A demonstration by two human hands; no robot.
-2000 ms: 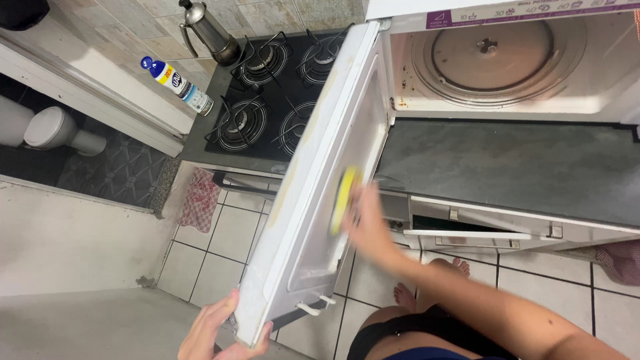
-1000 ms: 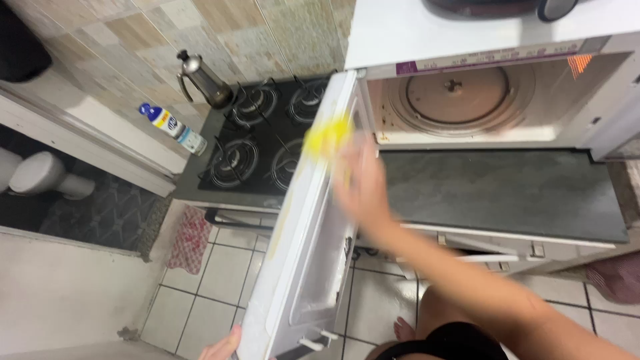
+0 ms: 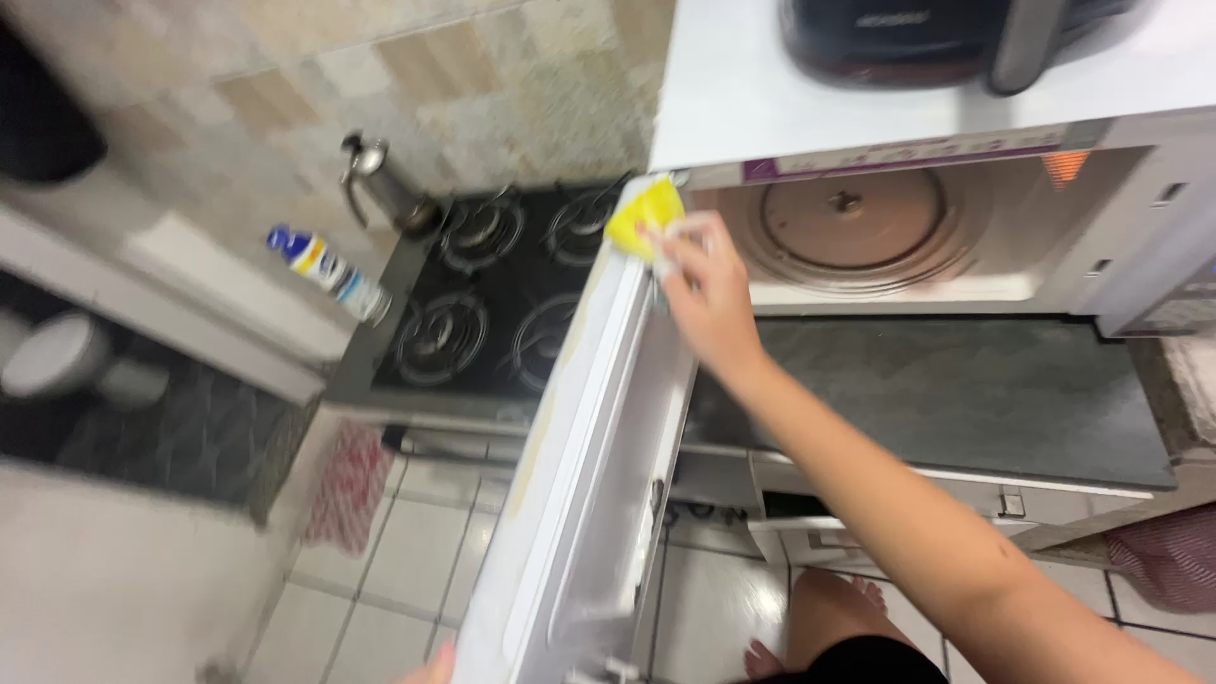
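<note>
My right hand grips a yellow sponge against the top edge of the open microwave door, close to its hinge side. Only blurred fingertips of my left hand show at the bottom, beside the door's outer lower corner; the rest is out of frame. Right of the door, the microwave cavity stands open with its glass turntable inside. Dull streaks mark the door's white edge.
Left of the door is a black gas cooktop, with a metal moka pot and a spray can near it. A dark appliance sits on the microwave. Below the microwave lies a grey countertop, over a partly open drawer.
My right hand has moved the sponge from the door's inner face up to its top edge near the hinge. My left hand has mostly left the view, which has shifted.
</note>
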